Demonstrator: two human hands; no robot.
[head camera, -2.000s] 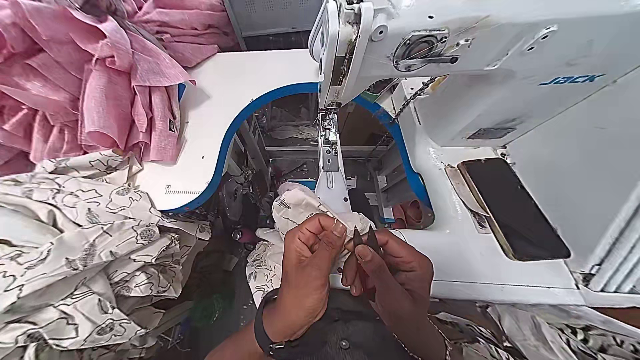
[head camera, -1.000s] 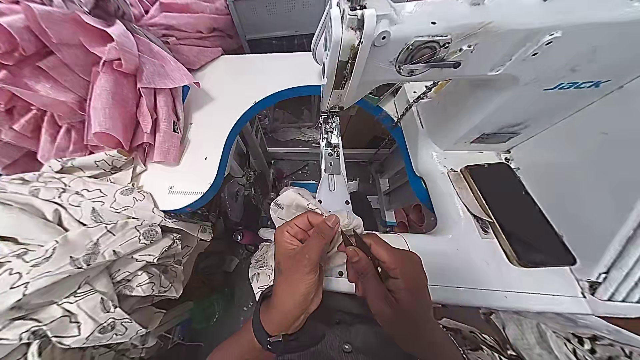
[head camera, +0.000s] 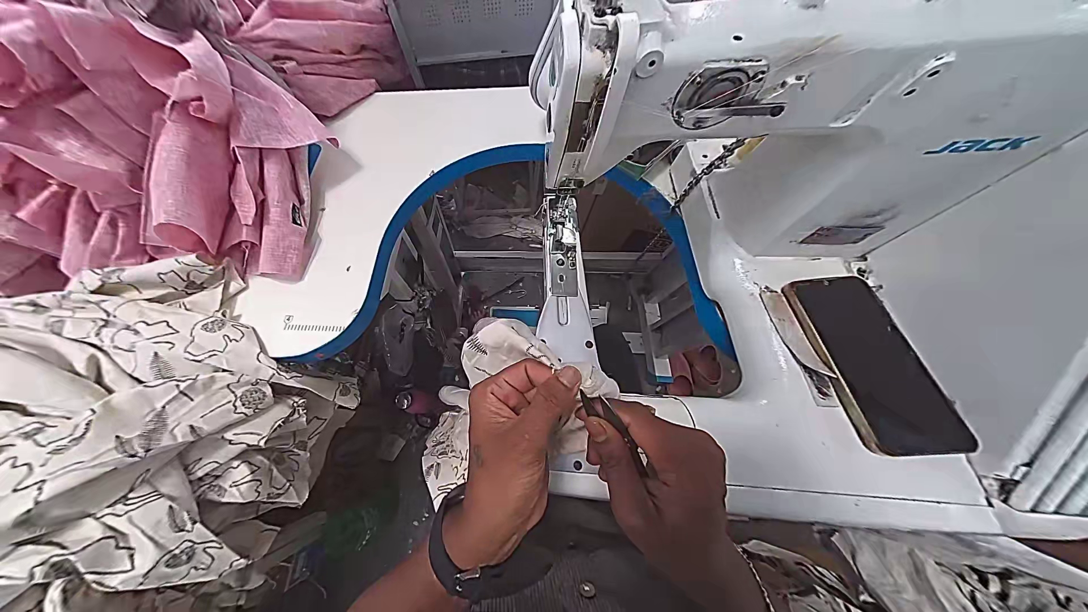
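My left hand (head camera: 518, 442), with a dark band on its wrist, pinches the edge of a white printed cloth (head camera: 497, 344) between thumb and fingertips. The cloth lies on the narrow arm of a JACK sewing machine (head camera: 571, 327). My right hand (head camera: 659, 476) grips a slim dark pointed tool (head camera: 625, 433), perhaps tweezers or thread snips. Its tip is close to my left fingertips, at the cloth. Part of the cloth is hidden behind both hands. The machine's needle area (head camera: 561, 223) is beyond them.
Pink fabric (head camera: 195, 153) is heaped on the white table (head camera: 357, 195) at the left. Printed white fabric (head camera: 161, 425) hangs below it. A smartphone (head camera: 880, 365) lies on the machine bed at the right. A blue-edged cutout (head camera: 378, 272) surrounds the machine arm.
The dark tool in my right hand has tilted, its tip pointing more toward my left fingertips. My left hand keeps its pinch on the cloth.
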